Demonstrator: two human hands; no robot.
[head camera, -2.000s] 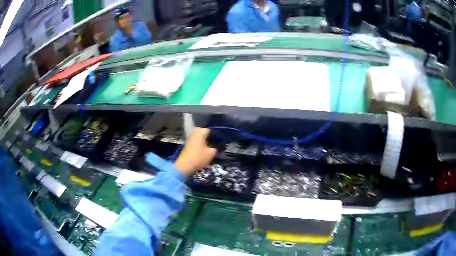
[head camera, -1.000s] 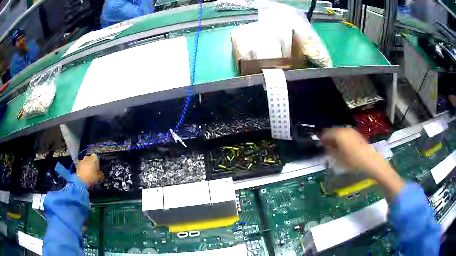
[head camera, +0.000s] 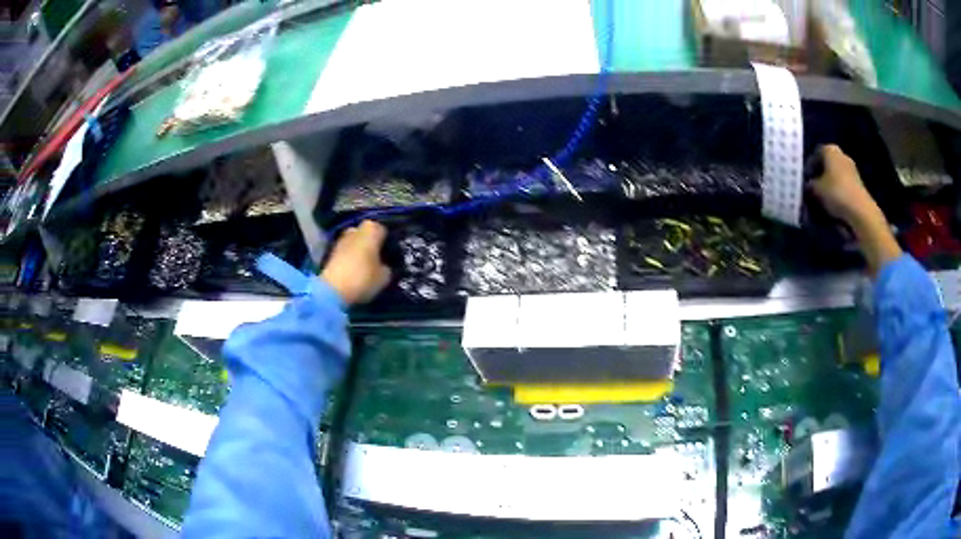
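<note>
My left hand (head camera: 358, 263) is in the front row of black bins, over a dark bin just left of a bin of silver parts (head camera: 424, 261). Its fingertips are hidden, so what they hold cannot be told. My right hand (head camera: 840, 185) reaches into a dark bin right of the hanging white label strip (head camera: 781, 145). Its fingertips are hidden in the dark. A blue cord (head camera: 495, 200) runs from near my left wrist up across the bins.
Green circuit boards (head camera: 406, 395) with a tall finned heatsink (head camera: 574, 335) and a long heatsink (head camera: 506, 483) lie in front. Bins of silver parts (head camera: 543, 256), yellow-green parts (head camera: 701, 247) and red parts (head camera: 929, 230) stand behind. The shelf (head camera: 645, 37) holds a clear bag (head camera: 219, 93).
The view has swung right, then partly back left. My right hand came into view and moved from the board side to deeper in the dark bin. My left hand stays at the bins.
</note>
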